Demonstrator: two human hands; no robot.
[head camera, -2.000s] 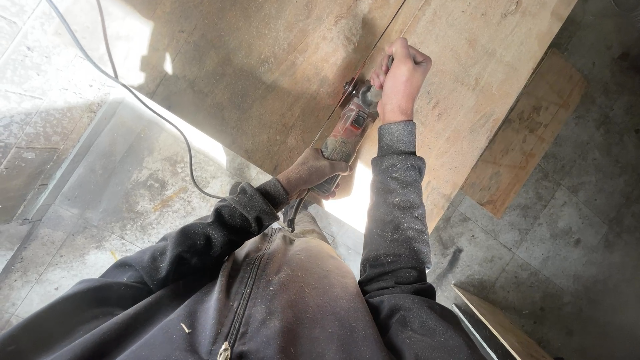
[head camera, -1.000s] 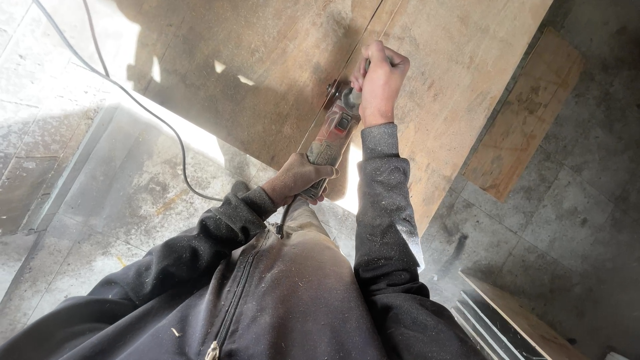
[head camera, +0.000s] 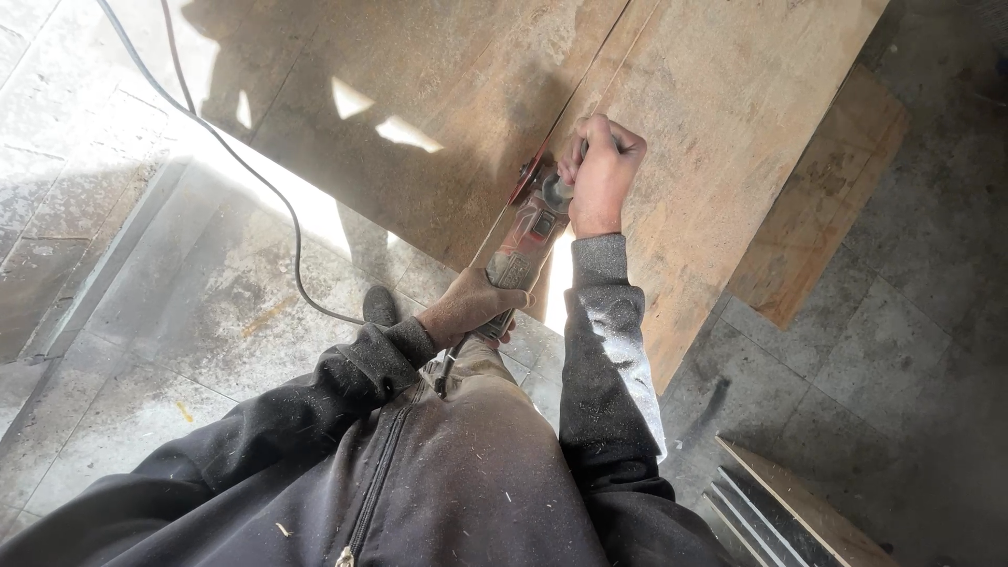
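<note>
A dusty red and grey angle grinder (head camera: 523, 244) lies along the middle of the view, over a large wooden board (head camera: 709, 118). My left hand (head camera: 472, 307) is wrapped around the rear of its body, where the cord leaves. My right hand (head camera: 605, 169) grips the side handle near the tool's head; the fingers hide most of that handle. The disc (head camera: 526, 179), seen nearly edge-on, stands on a long dark cut line (head camera: 587, 75) in the board. A paler line runs from the disc back to the board's near edge.
A grey power cord (head camera: 276, 189) curves across the floor at the left, crossed by a thinner one. A smaller wooden piece (head camera: 819, 197) lies beyond the board's right edge. Several panels (head camera: 795, 504) stand at the lower right. The tiled floor (head camera: 874, 339) is dusty.
The grinder and both my hands have moved back along the board toward my body, by a small amount. Both hands keep their hold. The view has shifted somewhat.
</note>
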